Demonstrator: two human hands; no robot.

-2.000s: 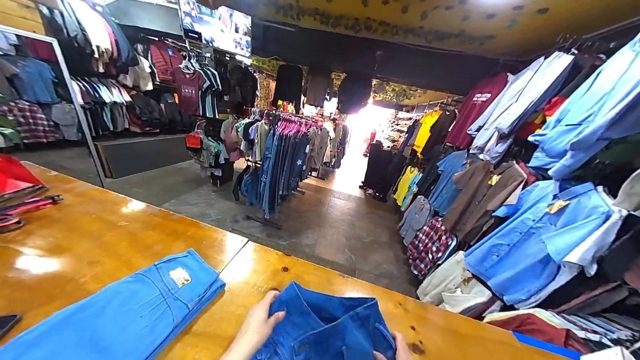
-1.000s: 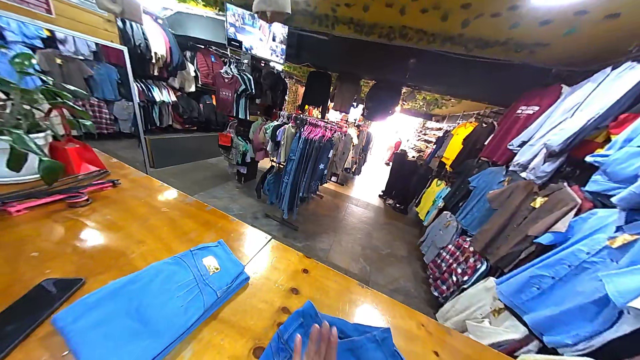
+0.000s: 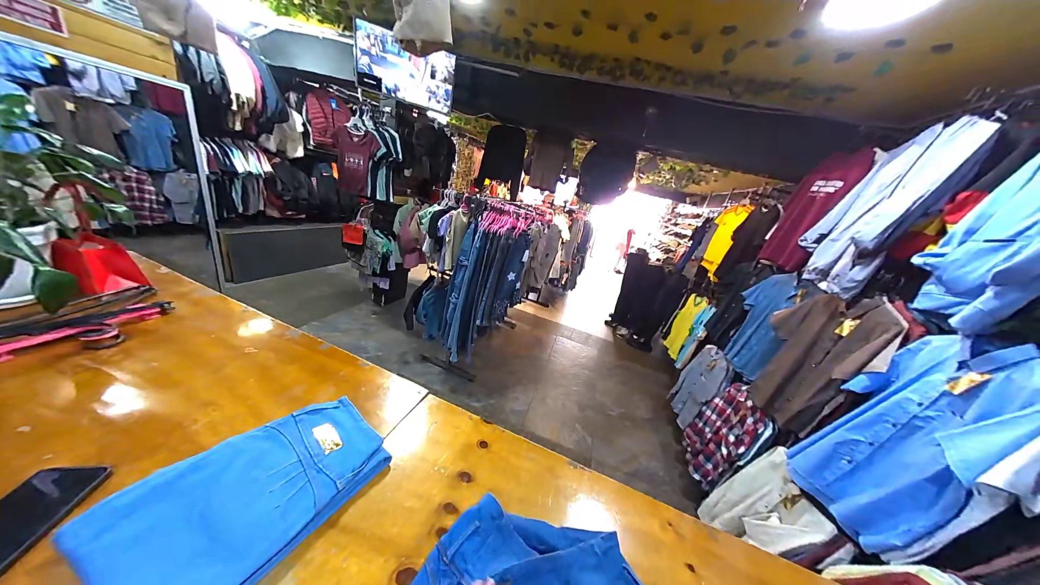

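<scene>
A darker blue denim garment (image 3: 528, 548) lies bunched on the wooden counter (image 3: 325, 370) at the bottom middle, cut off by the lower edge of the view. At its bottom edge only a tiny bit of skin shows, too little to tell which hand it is or what it does. To the left, a lighter blue folded denim garment (image 3: 223, 496) with a tan patch near its waistband lies flat on the same counter. Neither of my hands can be made out otherwise.
A black phone (image 3: 49, 504) lies at the counter's left edge. Behind it are pink and black straps (image 3: 89, 321), a red bag (image 3: 101, 264) and a potted plant (image 3: 49, 187). Beyond the counter stands a rack of jeans (image 3: 487, 268); shirts (image 3: 918, 431) hang along the right.
Two hands were at the darker denim garment, then one lay over it; now almost nothing of them shows. The garment's raised waistband has come down lower. The view has turned left.
</scene>
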